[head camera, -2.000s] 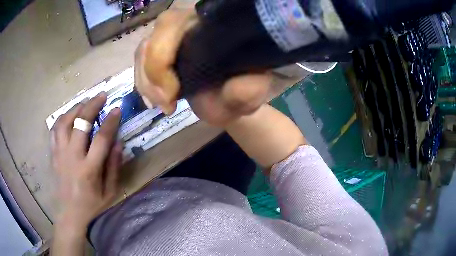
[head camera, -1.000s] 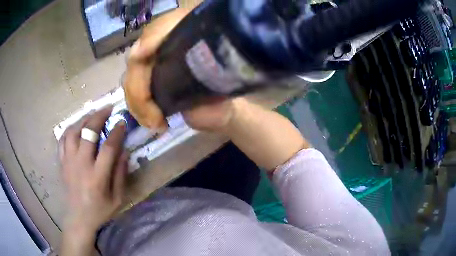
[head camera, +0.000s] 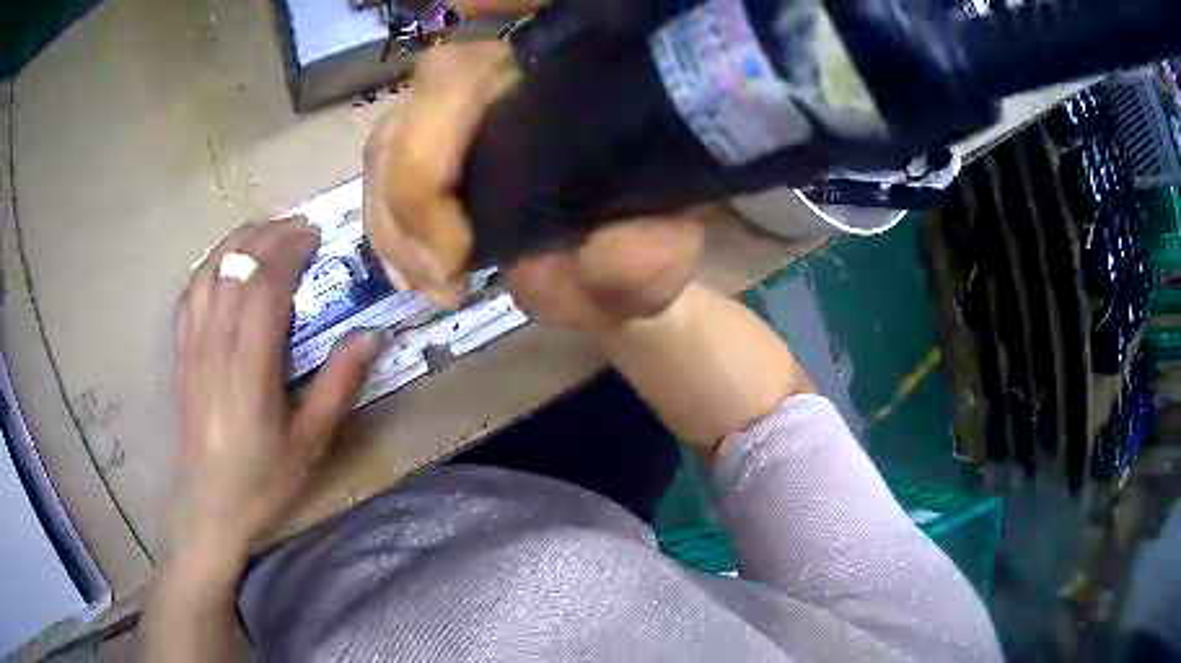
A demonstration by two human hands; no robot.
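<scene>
My right hand [head camera: 557, 207] is closed round the thick black electric screwdriver [head camera: 648, 123] with a pale label, close to the camera. The driver's tip is hidden behind the hand. A dark glossy panel workpiece [head camera: 334, 288] lies in the white-silver assembly fixture [head camera: 434, 352] on the bench. My left hand [head camera: 266, 350], with a ring, lies over the fixture's left end, thumb and fingers spread apart on either side of the panel. Whether it grips the panel or fixture cannot be told.
A silver metal box [head camera: 334, 49] with a small mechanism stands beyond the fixture, with tiny dark specks beside it. A white bucket [head camera: 855, 214] with dark parts is at the bench's right edge. Racked dark parts [head camera: 1036, 298] and a green crate [head camera: 952, 525] are at the right.
My left hand's thumb and fingers have spread apart, uncovering more of the panel. The screwdriver and right hand have moved up and right in the picture. The view has shifted somewhat.
</scene>
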